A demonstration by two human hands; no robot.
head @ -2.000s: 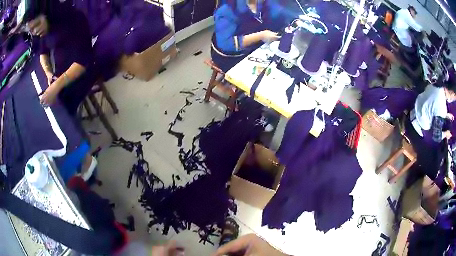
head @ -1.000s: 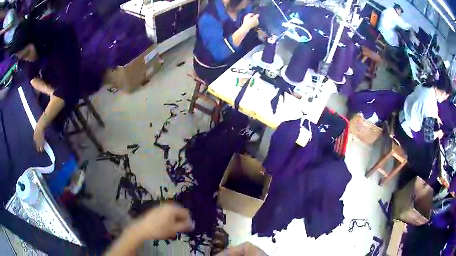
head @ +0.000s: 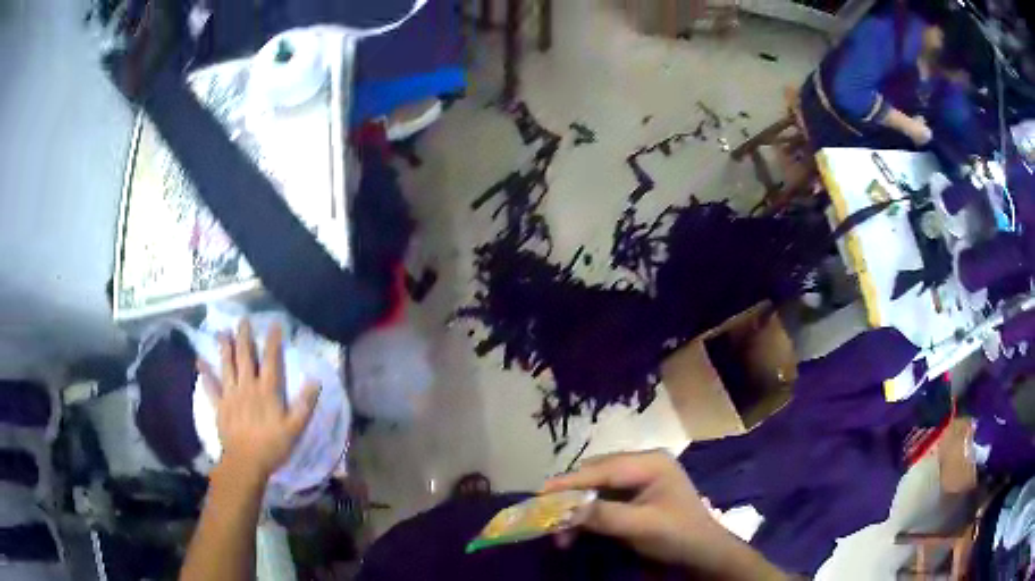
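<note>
My left hand (head: 255, 403) is bare, with its fingers spread, on or just over a round white plastic-covered bundle (head: 320, 426) at the lower left. It grips nothing that I can see. My right hand (head: 641, 505), at the bottom centre, holds a small clear packet (head: 533, 520) with yellow-orange contents and a green edge between thumb and fingers. Dark purple cloth (head: 437, 545) lies below the packet.
A wide dark band (head: 244, 210) crosses a patterned white board (head: 170, 244) beside a white roll (head: 284, 70). Dark scraps (head: 568, 323) cover the floor, with an open cardboard box (head: 709, 386) and purple cloth (head: 829, 443). A person (head: 874, 74) sits at a sewing table (head: 868, 233).
The view has swung left and down. My left hand has moved to the white bundle and opened out. My right hand has come further into view, and the packet now shows in it.
</note>
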